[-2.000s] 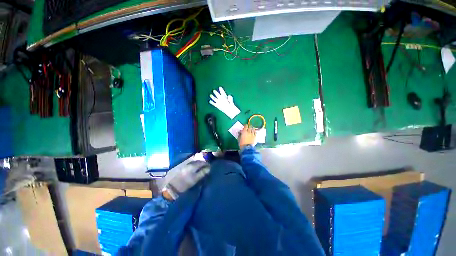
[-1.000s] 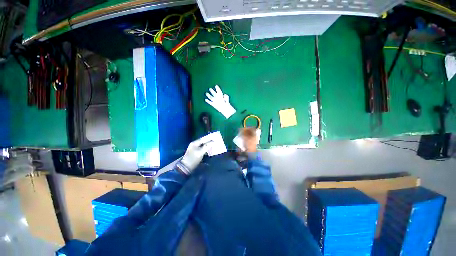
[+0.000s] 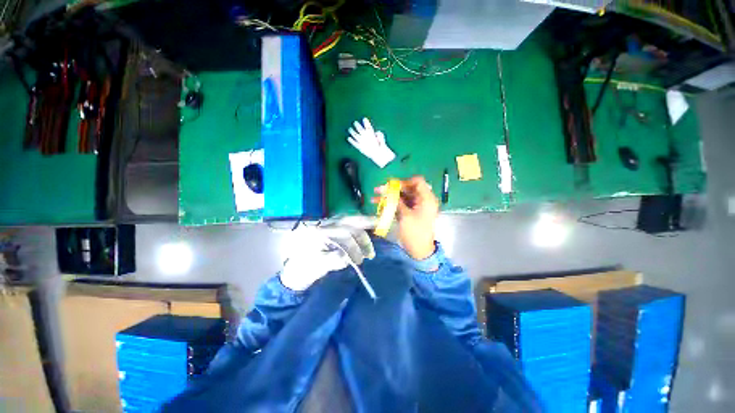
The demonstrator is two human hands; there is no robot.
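Observation:
My bare right hand (image 3: pixel 417 216) holds the yellow tape roll (image 3: pixel 388 208), seen nearly edge-on, in front of my body near the bench's front edge. My gloved left hand (image 3: pixel 318 254) is just left of the roll and holds white paper labels (image 3: pixel 353 270), seen edge-on as a thin strip. Whether the left fingers touch the tape cannot be told. A spare white glove (image 3: pixel 371 143) lies flat on the green bench beyond the hands.
A blue battery pack (image 3: pixel 292 129) stands on the bench at left, beside a mouse (image 3: pixel 253 177) on white paper. A barcode scanner (image 3: pixel 351 179), marker pen (image 3: pixel 446 185), yellow note pad (image 3: pixel 468 167) and white label strip (image 3: pixel 504 168) lie on the bench. Blue packs (image 3: pixel 554 347) stand behind on cardboard.
My right hand has picked the tape roll up off the bench. My left hand, earlier near my lap, has taken white labels and now holds them beside the roll. The view has shifted.

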